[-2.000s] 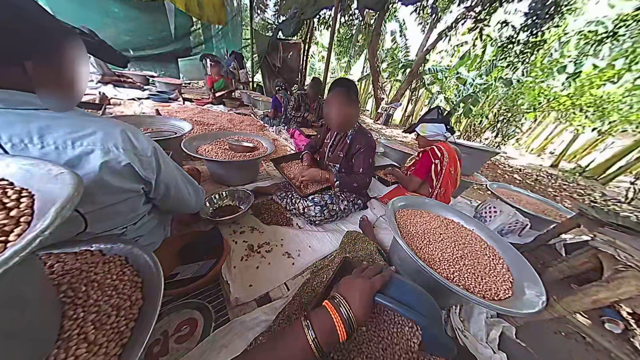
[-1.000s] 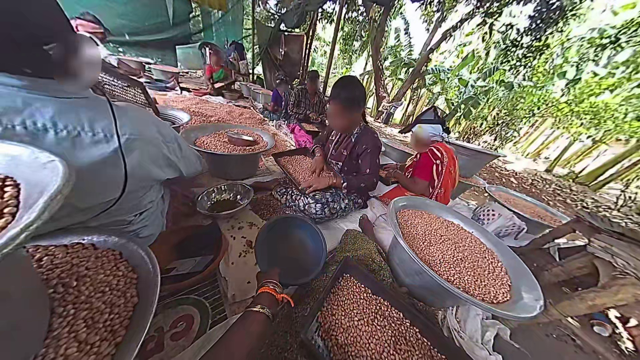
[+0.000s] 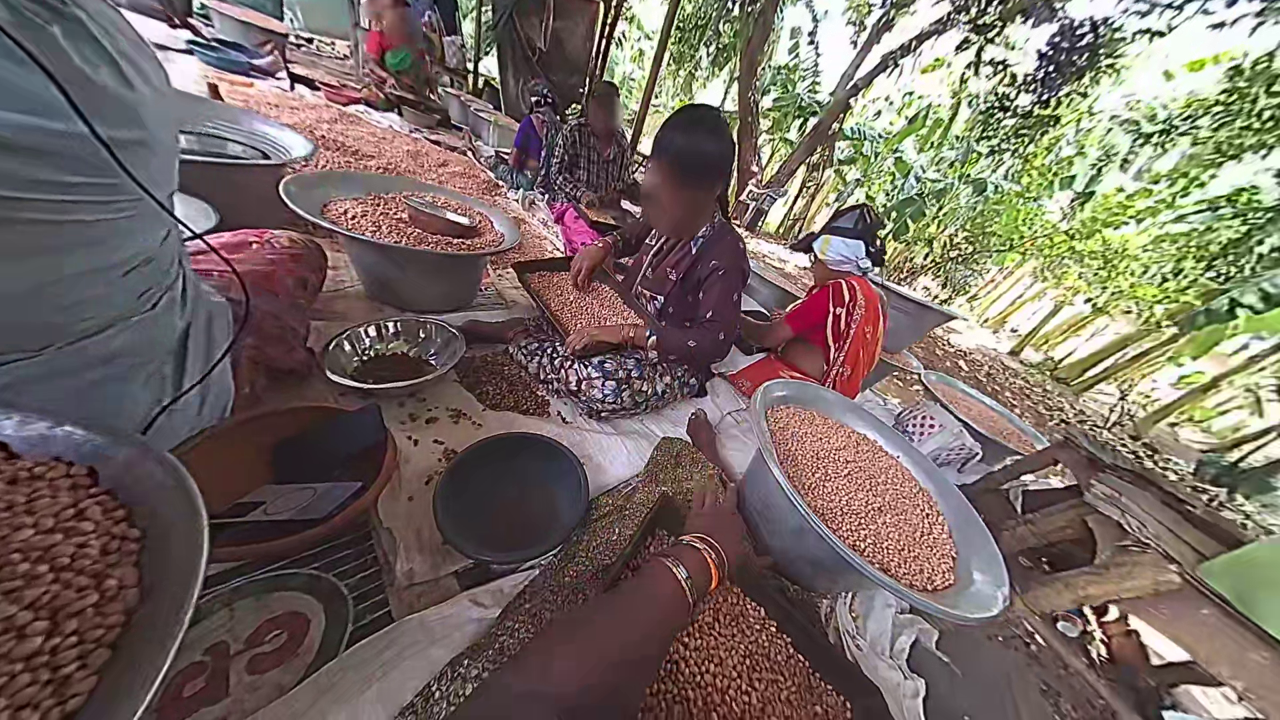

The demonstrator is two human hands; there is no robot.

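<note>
My left hand [image 3: 715,525], with bangles at the wrist, is at the far end of a dark tray [image 3: 800,625] of shelled nuts or seeds. Its fingers are blurred, so whether they grip the rim cannot be told. To the left of the hand, a dark round bowl [image 3: 512,497] rests on the ground sheet. A long heap of greenish-brown bits [image 3: 560,585] runs beside the tray, partly behind my forearm. Just right of the hand stands a wide metal basin [image 3: 975,560] filled with reddish nuts or seeds. My right hand is out of view.
Ahead, a seated person [image 3: 690,270] holds a tray of nuts; others sit beyond. At left are a metal bowl [image 3: 440,350], a brown basin [image 3: 385,480] with a dark flat object inside, a large nut-filled basin [image 3: 180,540] and a person in grey. Wood pieces [image 3: 1100,590] lie right.
One second ago my left hand held the dark bowl; now the bowl rests on the sheet and the hand is farther right, at the tray. The view has shifted downward.
</note>
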